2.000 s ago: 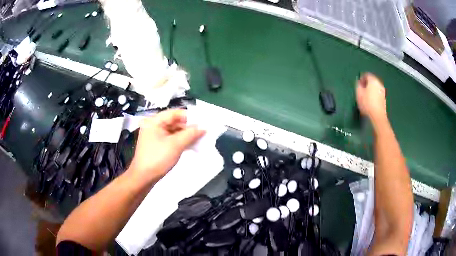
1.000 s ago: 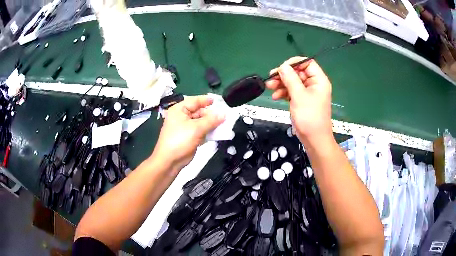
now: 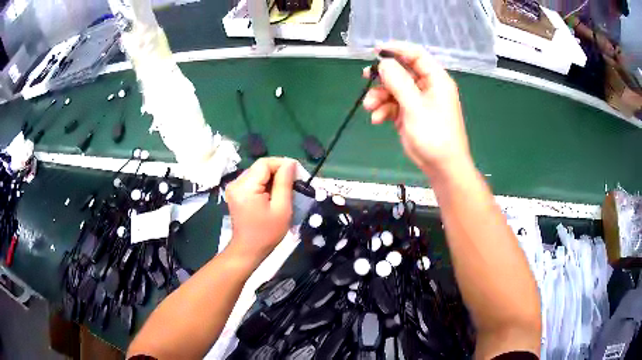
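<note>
My left hand (image 3: 262, 204) is closed on the body end of a black unit (image 3: 304, 187), most of it hidden by the fingers. My right hand (image 3: 415, 98) pinches the other end, and the thin stem runs taut and slanting between the hands. A greyish translucent bag (image 3: 301, 207) shows just below my left fingers. White strips of empty bags (image 3: 243, 299) lie under my left forearm. A heap of black units with white round ends (image 3: 352, 295) lies between my forearms.
Units (image 3: 313, 147) are spaced along the green belt (image 3: 521, 133). White bunched material (image 3: 172, 105) hangs left of my hands. A second heap (image 3: 105, 274) with a white paper slip (image 3: 150, 223) is at left. Bagged units (image 3: 574, 288) lie at right. Clear trays (image 3: 422, 28) stand beyond the belt.
My right hand has moved up and slightly left, from near the oval body to the stem's far end. My left hand has taken hold of the body end. The view has tilted up.
</note>
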